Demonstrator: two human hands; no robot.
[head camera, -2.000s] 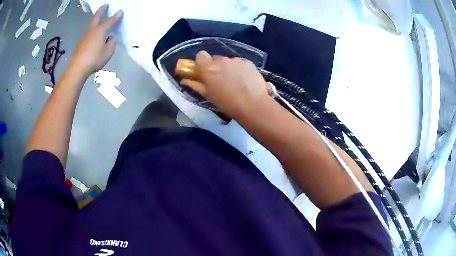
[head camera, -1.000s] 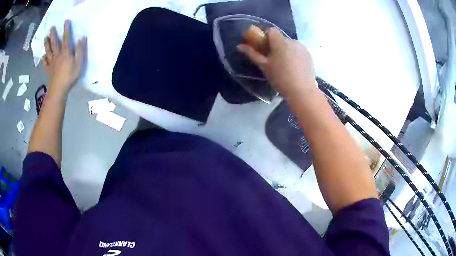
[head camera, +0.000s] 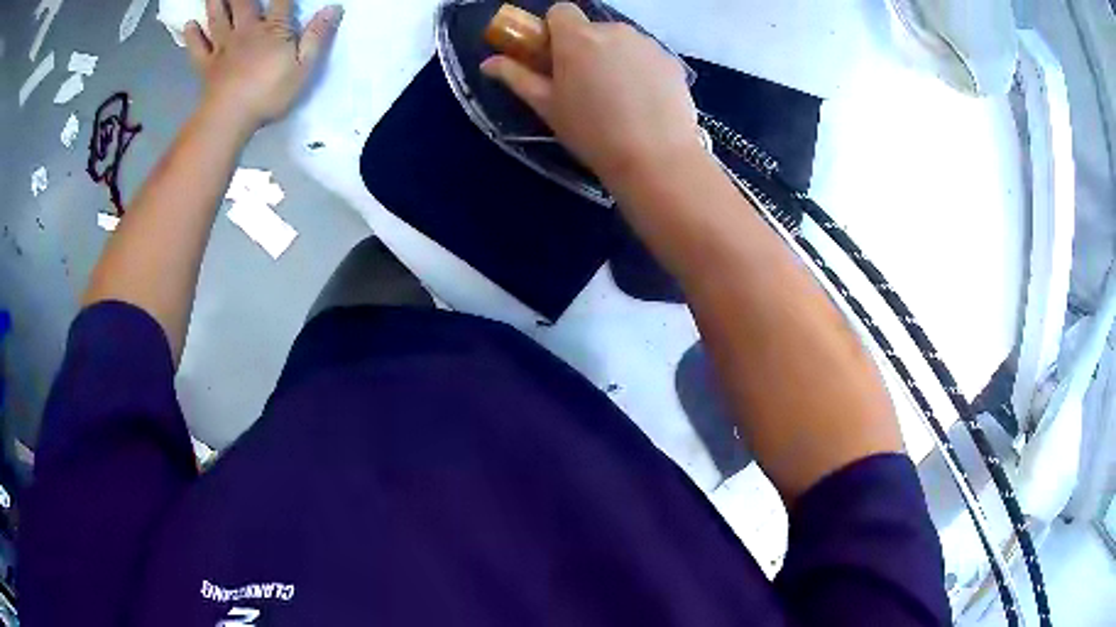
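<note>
My right hand (head camera: 612, 92) grips the orange-brown wooden handle of the steam iron (head camera: 539, 153) at the top centre. The iron's clear-rimmed sole lies over the dark pocket panel (head camera: 490, 227), plain side up, with rounded left corners. Another dark piece (head camera: 771, 116) lies to the right, partly under my forearm and the hoses. My left hand (head camera: 255, 61) rests with fingers spread on the white padded table (head camera: 355, 74), left of the panel, holding nothing. The top of the iron is cut off by the picture's edge.
Black-and-white hoses (head camera: 906, 331) run from the iron down the right side. A smaller dark piece (head camera: 710, 410) lies near the table edge under my right forearm. White scraps (head camera: 261, 214) and a dark tangled cord (head camera: 113, 147) lie on the grey floor at left.
Since one second ago, the iron has moved left from the right-hand piece onto the rounded panel. The view has shifted. My left hand stays spread on the table.
</note>
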